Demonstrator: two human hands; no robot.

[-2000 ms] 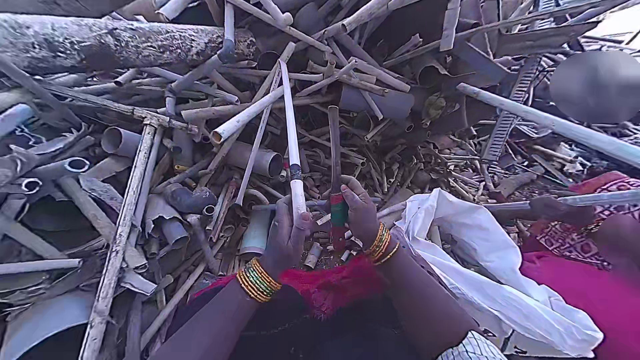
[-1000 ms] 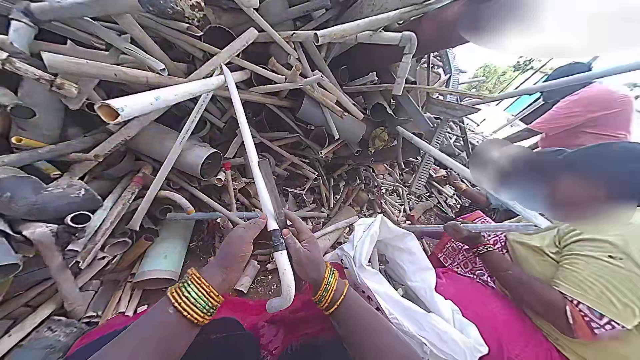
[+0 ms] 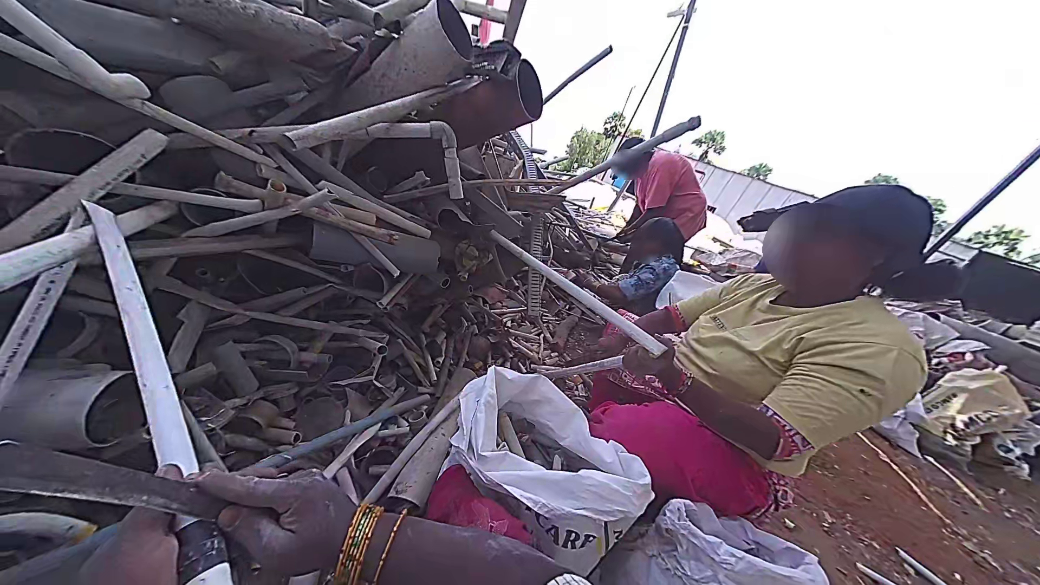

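Note:
My left hand (image 3: 142,546), low at the left and partly cut off by the frame edge, is closed around a long white plastic pipe (image 3: 146,349) that slants up and left. Dark tape or a dark band wraps the pipe (image 3: 201,548) below the hands. My right hand (image 3: 284,520), with yellow and green bangles at the wrist, grips the end of a dark flat metal blade (image 3: 97,481). The blade lies across the pipe, close to my left hand. The blade's handle is hidden in my right hand.
A tall heap of scrap pipes (image 3: 325,244) rises ahead and left. An open white sack (image 3: 561,479) with pipe pieces stands right of my right arm. Beside it a seated co-worker (image 3: 796,349) holds a long pipe (image 3: 577,296). Two people (image 3: 670,191) are farther back.
The view has swung right and up. The blade, alongside the pipe a second ago, now lies across it. Two seconds ago the pipe and blade were held apart, one in each hand.

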